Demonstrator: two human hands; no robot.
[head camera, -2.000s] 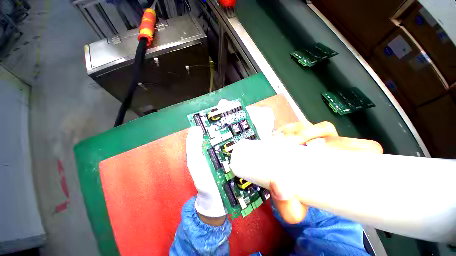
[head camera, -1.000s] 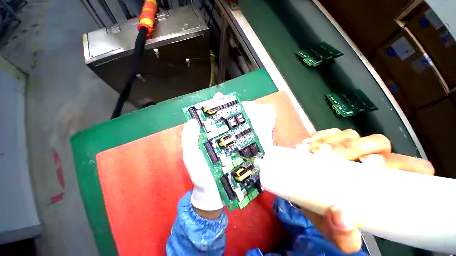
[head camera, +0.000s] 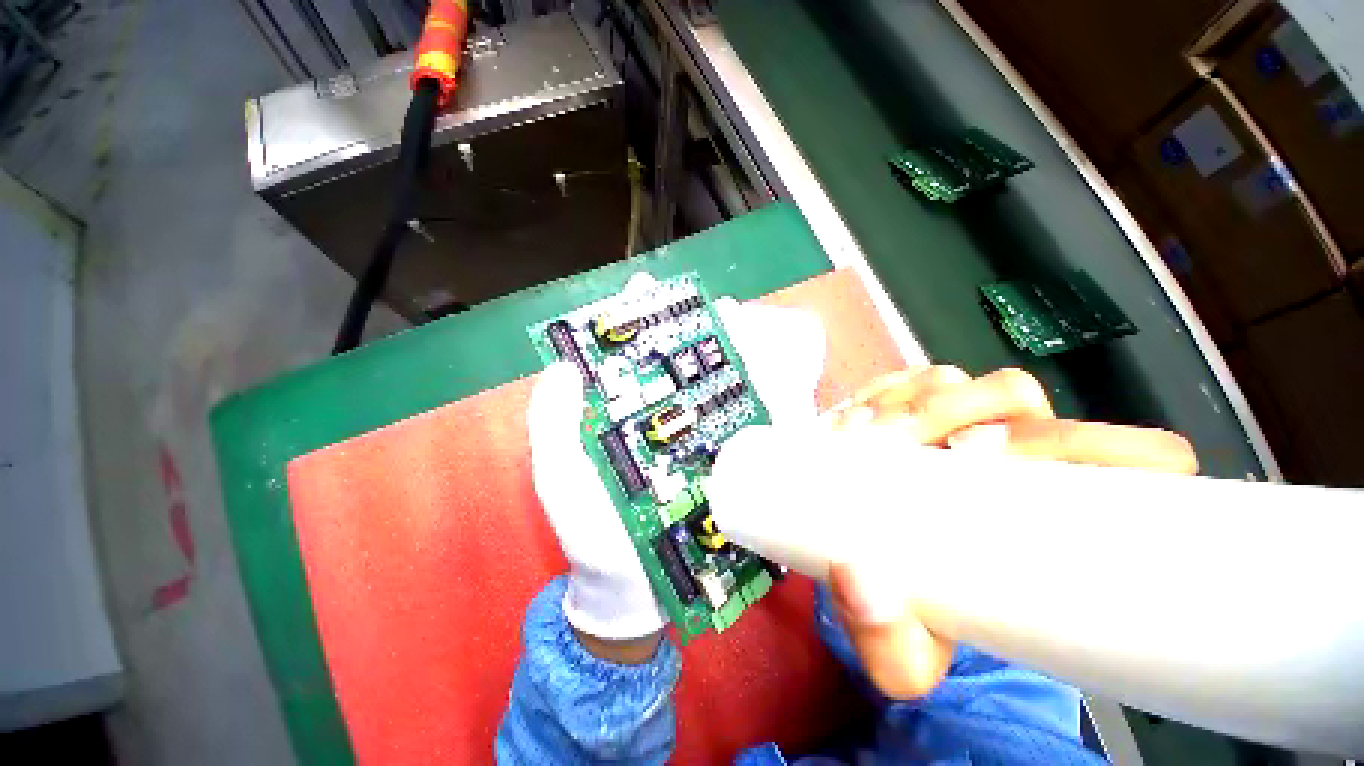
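A green circuit board (head camera: 636, 392) with black blocks, yellow-taped parts and green terminal blocks is held above the red mat. My left hand (head camera: 587, 501), in a white glove, holds the board from its left side and beneath. My bare right hand (head camera: 913, 449) is closed around a large white dispensing syringe (head camera: 1032, 561). The syringe's narrow end is over the lower middle of the board. It hides part of the board's right side, and its needle tip cannot be made out. White cloth or glove fabric (head camera: 781, 352) shows at the board's upper right.
The red mat (head camera: 434, 599) lies on a green bench top (head camera: 262, 449). A dark green conveyor (head camera: 838, 135) with two more boards (head camera: 1055, 311) runs along the right. A metal box (head camera: 524, 165) and a black cable with an orange-yellow end (head camera: 438, 53) stand beyond. Cartons (head camera: 1212, 150) are far right.
Since one second ago the syringe and my right hand have moved left over the board. The board and my left hand have shifted slightly left.
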